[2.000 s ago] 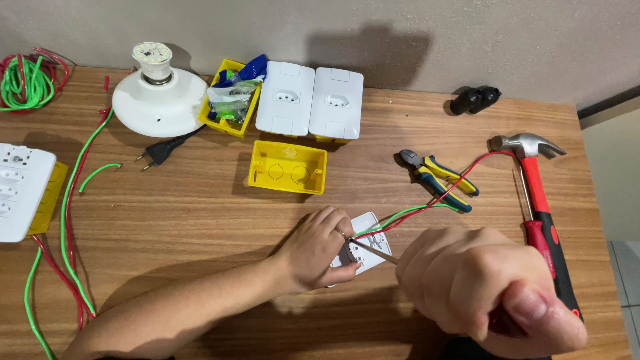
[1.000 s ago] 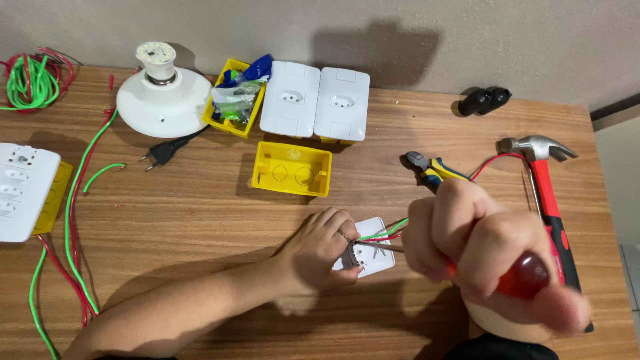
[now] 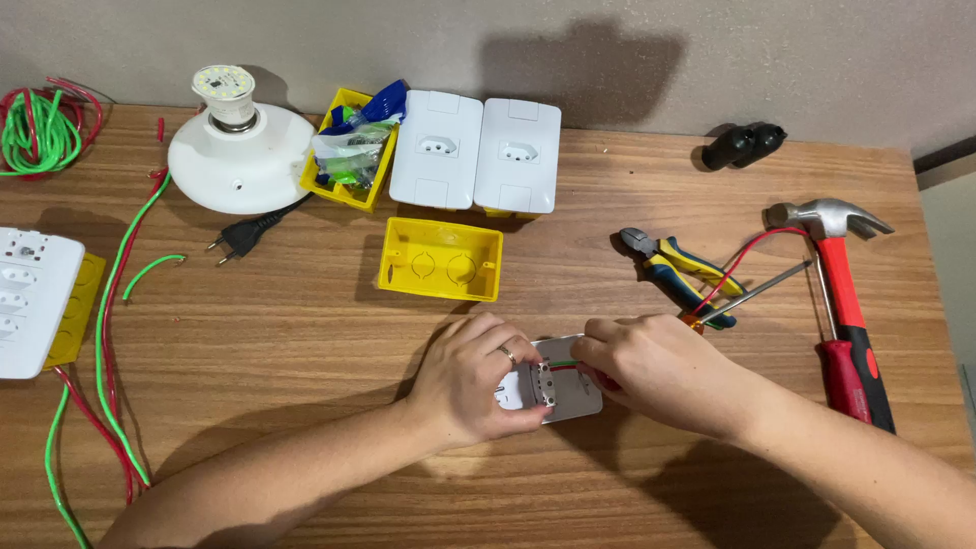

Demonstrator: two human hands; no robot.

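My left hand (image 3: 480,381), with a ring on one finger, grips the small socket module (image 3: 546,383) at a white socket cover plate (image 3: 576,396) lying on the wooden table. Green and red wires (image 3: 564,365) run from the module to the fingers of my right hand (image 3: 648,370), which pinch them above the plate's right end. A screwdriver (image 3: 755,291) with an orange-red handle also sits in my right hand, its shaft pointing up and right; the palm is hidden. Diagonal cutting pliers (image 3: 675,274) with yellow and blue grips lie beyond that hand.
An empty yellow wall box (image 3: 441,259) stands behind my left hand. Further back are two white sockets (image 3: 436,150), a yellow box of packets (image 3: 343,197) and a lamp holder with bulb (image 3: 236,164). A claw hammer (image 3: 842,290) and red-handled screwdriver (image 3: 842,381) lie right, a multi-socket unit (image 3: 34,305) left.
My right hand has come down to the wires beside the cover plate. The screwdriver shaft, earlier pointing at the module, now points away up and right. My left hand stays at the plate.
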